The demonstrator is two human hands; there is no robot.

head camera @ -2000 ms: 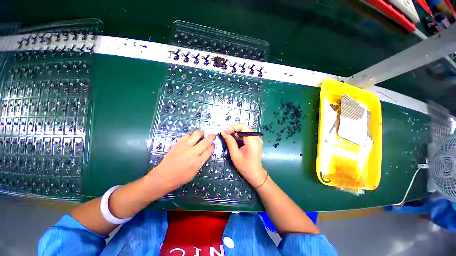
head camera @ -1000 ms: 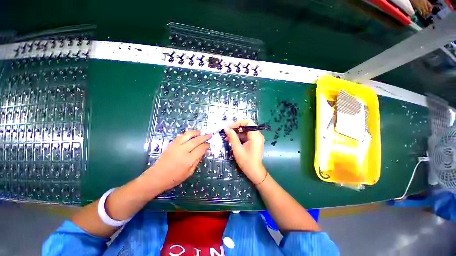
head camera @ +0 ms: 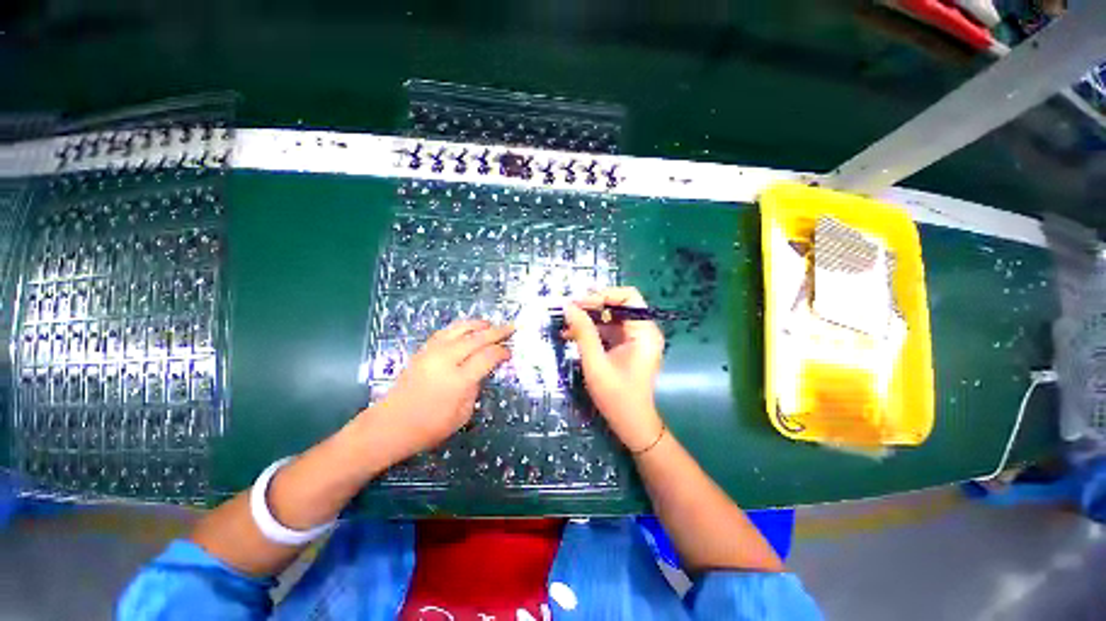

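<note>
A clear blister tray (head camera: 425, 455) with rows of small dark components lies in front of me, across the white strip. My left hand (head camera: 439, 379) rests over the tray's middle, fingertips together and pointing right; whether they pinch a small part is lost in glare. My right hand (head camera: 621, 358) holds a thin dark pen-like tool, perhaps tweezers (head camera: 645, 314), between thumb and fingers, just right of the left fingertips. The tool's working tip is hidden or too small to tell. Small loose black parts (head camera: 689, 285) lie on the green surface right of the tray.
A yellow bin (head camera: 921, 364) with white, grey-patterned and amber pieces stands at right. More filled clear trays (head camera: 121, 328) lie at left. A white strip (head camera: 703, 180) crosses the green bench. A grey post (head camera: 958, 109) rises behind the bin. A fan (head camera: 1082, 346) is cut off at the right edge.
My right hand and the dark tool have moved slightly right, widening the gap to my left fingertips. My left hand stays nearly in place. The view has shifted a little.
</note>
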